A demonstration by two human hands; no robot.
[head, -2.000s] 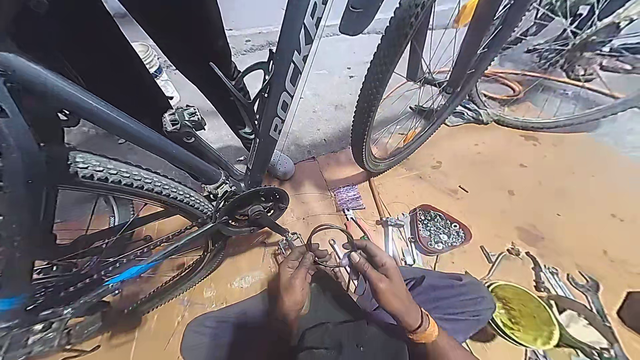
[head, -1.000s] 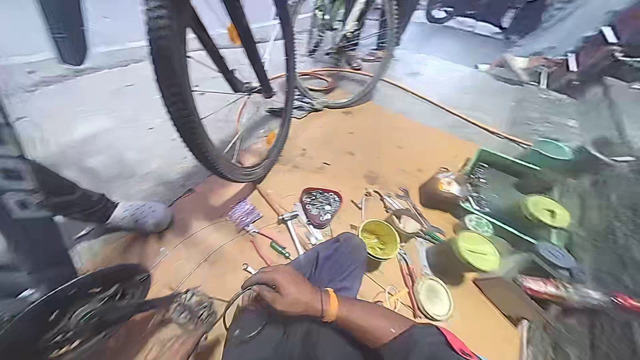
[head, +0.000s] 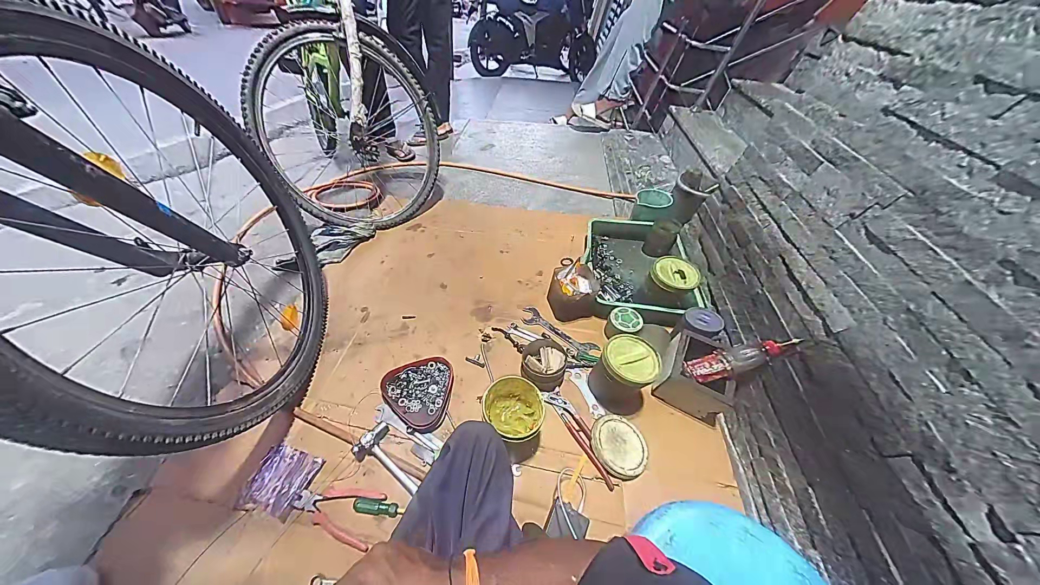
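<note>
Neither of my hands shows; only my forearm with an orange band crosses the bottom edge, in front of my raised knee. Near the knee lie red-handled pliers [head: 345, 512], a green-handled screwdriver [head: 376, 507] and a hammer [head: 382, 455]. A dark red tray [head: 385, 400] holds small nuts and washers. Beside it stands an open tub of yellowish grease [head: 513, 409]. Wrenches [head: 552, 327] and a red-handled tool [head: 587, 448] are spread to its right. A purple patterned packet [head: 280, 481] lies left of the pliers.
A bicycle wheel [head: 313, 357] fills the left side; another bicycle wheel [head: 431, 162] stands farther back beside a person's legs. A green-rimmed crate [head: 591, 244], a lidded tub [head: 632, 360] and a bottle [head: 727, 361] line the right side by a stone wall [head: 894, 325]. An orange hose [head: 520, 176] crosses behind.
The view has swung far to the right. Both hands were in view at first, holding a thin dark cable or loop; one held it a second ago, and now none shows.
</note>
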